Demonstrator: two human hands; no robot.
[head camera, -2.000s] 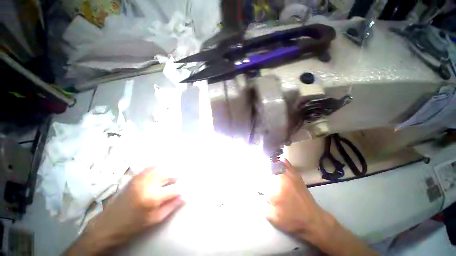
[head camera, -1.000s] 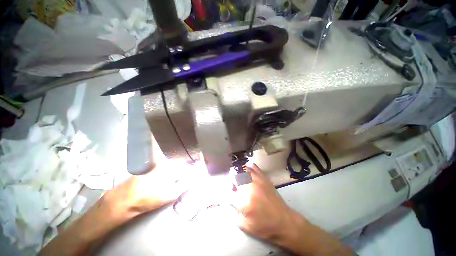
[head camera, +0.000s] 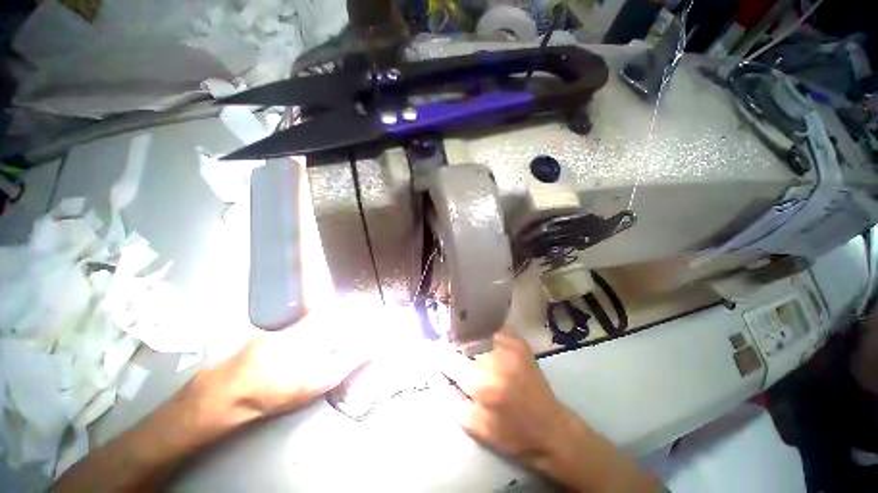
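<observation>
The cream sewing machine head (head camera: 616, 173) stands just beyond my hands. A white fabric piece (head camera: 380, 390) with a thin dark outline lies under the needle area, mostly washed out by glare. My left hand (head camera: 274, 371) lies at its left, fingertips lost in the glare. My right hand (head camera: 505, 395) is beside the curved cover (head camera: 472, 255), fingers curled close to the presser foot area. Whether either hand grips the fabric cannot be told. Thread snips (head camera: 433, 106) with a purple handle rest on top of the machine head.
A heap of white pieces (head camera: 72, 318) lies left of my left arm. Black-handled scissors (head camera: 587, 313) lie under the machine arm. A rounded grey plate (head camera: 276, 246) stands left of the head. A control panel (head camera: 778, 327) is at the right. More white cloth is heaped behind.
The view has shifted, so the machine stands further left than two seconds ago. The dark-outlined fabric edge, hidden in glare then, now shows between my hands. Both hands remain near the needle area.
</observation>
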